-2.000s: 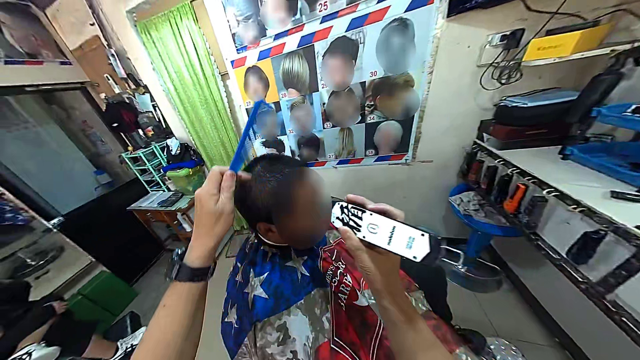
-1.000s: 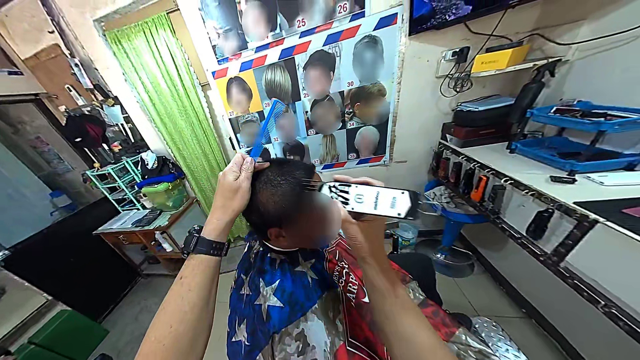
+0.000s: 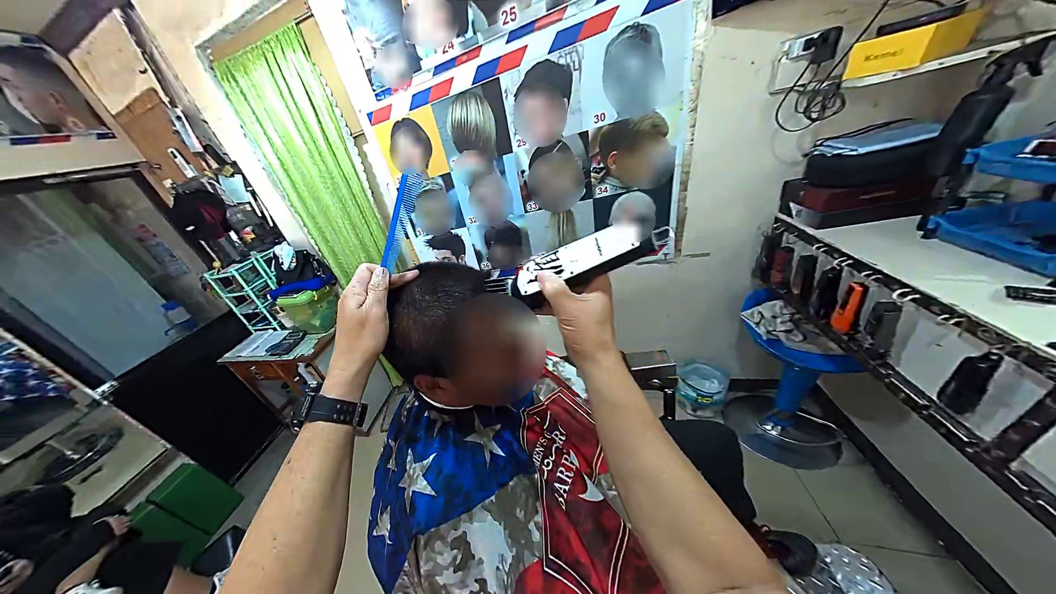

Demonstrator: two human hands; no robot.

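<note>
A seated person with short dark hair (image 3: 433,318) wears a barber cape (image 3: 487,487) with stars, camouflage and red panels. My left hand (image 3: 365,309) holds a blue comb (image 3: 402,219) pointing upward, its fingertips touching the back of the person's head. In my right hand (image 3: 577,309) is a white and black hair clipper (image 3: 586,256) with a guard comb on its end. The guard meets the hair at the top front of the head, and the clipper body tilts up to the right.
On the right, a white counter (image 3: 899,264) carries blue trays (image 3: 998,235) and cases; several clippers hang along its edge. A blue stool (image 3: 796,355) stands below. At the left are a small wooden table (image 3: 276,355) and a green box (image 3: 186,507). A haircut poster (image 3: 693,124) covers the wall ahead.
My right hand has raised the clipper from the front of the head to the top, and the clipper now tilts upward. The comb stays in my left hand beside the head.
</note>
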